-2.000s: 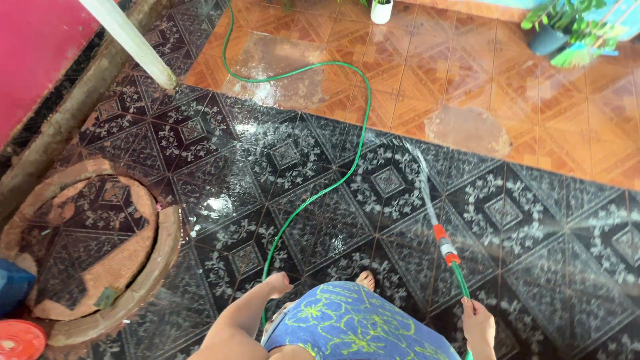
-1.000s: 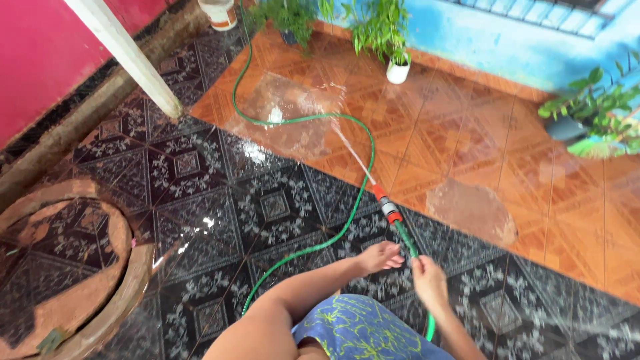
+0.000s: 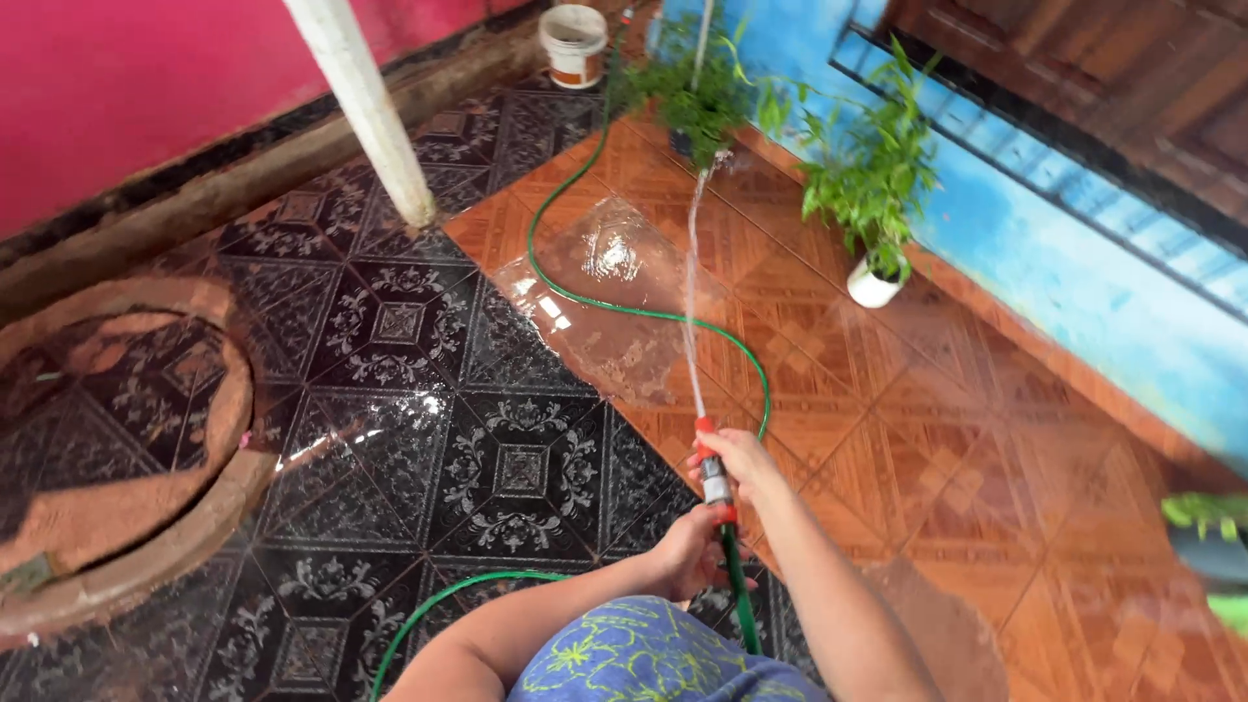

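A garden hose nozzle [image 3: 717,482], grey with red-orange ends, sits on the end of a green garden hose [image 3: 738,595]. My right hand [image 3: 739,458] grips the front red part of the nozzle. My left hand [image 3: 688,554] is closed around its rear end, where the hose joins; some of its fingers are hidden. A thin water stream [image 3: 692,283] leaves the tip and reaches the foot of a leafy potted plant [image 3: 700,107] in the corner. More of the same green hose curves over the orange tiles.
A white bucket [image 3: 572,44] stands by the pink wall, near a white post [image 3: 375,127]. A plant in a white pot [image 3: 875,281] stands by the blue wall. A round masonry rim [image 3: 219,507] rises at left. Wet cement patches [image 3: 624,331] mark the tiles.
My left hand has come from apart onto the nozzle's rear, and my right hand has moved forward from the hose to its front. The water now lands farther off, at the corner plant. The view has shifted.
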